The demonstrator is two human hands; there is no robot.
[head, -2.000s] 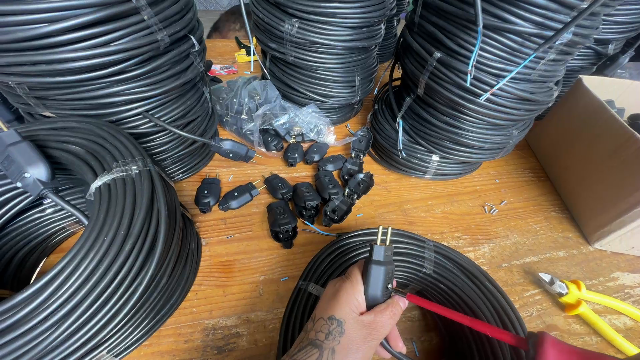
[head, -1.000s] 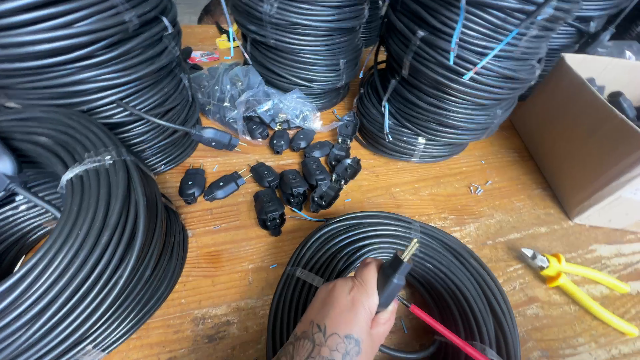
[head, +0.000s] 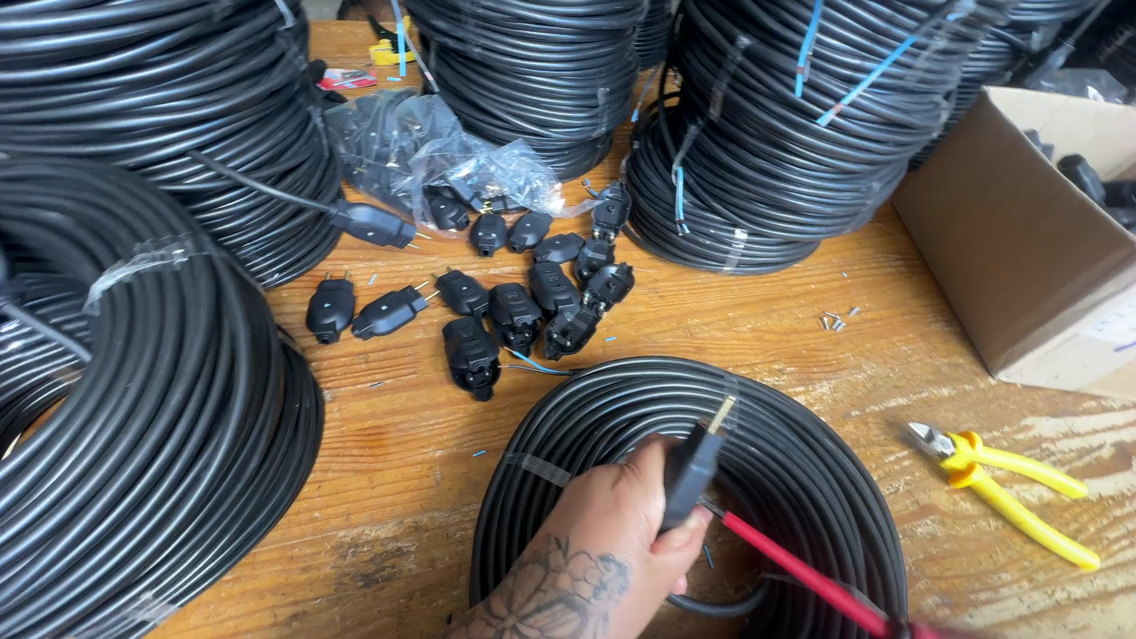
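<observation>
My left hand (head: 612, 541), tattooed on the wrist and forearm, grips a black two-pin plug (head: 690, 475) with its brass pins pointing up and right. Against the plug's side rests the tip of a red-shafted screwdriver (head: 799, 568), whose handle leaves the view at the bottom right; my right hand is not seen. Beneath my left hand lies a taped coil of black cable (head: 568, 426), with blue and dark wire ends at its upper left. Behind it several black plugs and connectors (head: 513, 311) are grouped, some of them open.
Yellow-handled diagonal cutters (head: 1012, 497) lie on the wooden table at the right, below small metal pins (head: 834, 321) and a cardboard box (head: 967, 240) of black parts. Large cable coils (head: 515, 80) stand at the back and left (head: 195, 382). A clear plastic bag (head: 399, 151) lies between them.
The plug in my left hand has turned from upright, with both pins facing the camera, to a tilt toward the upper right. The screwdriver still meets its side.
</observation>
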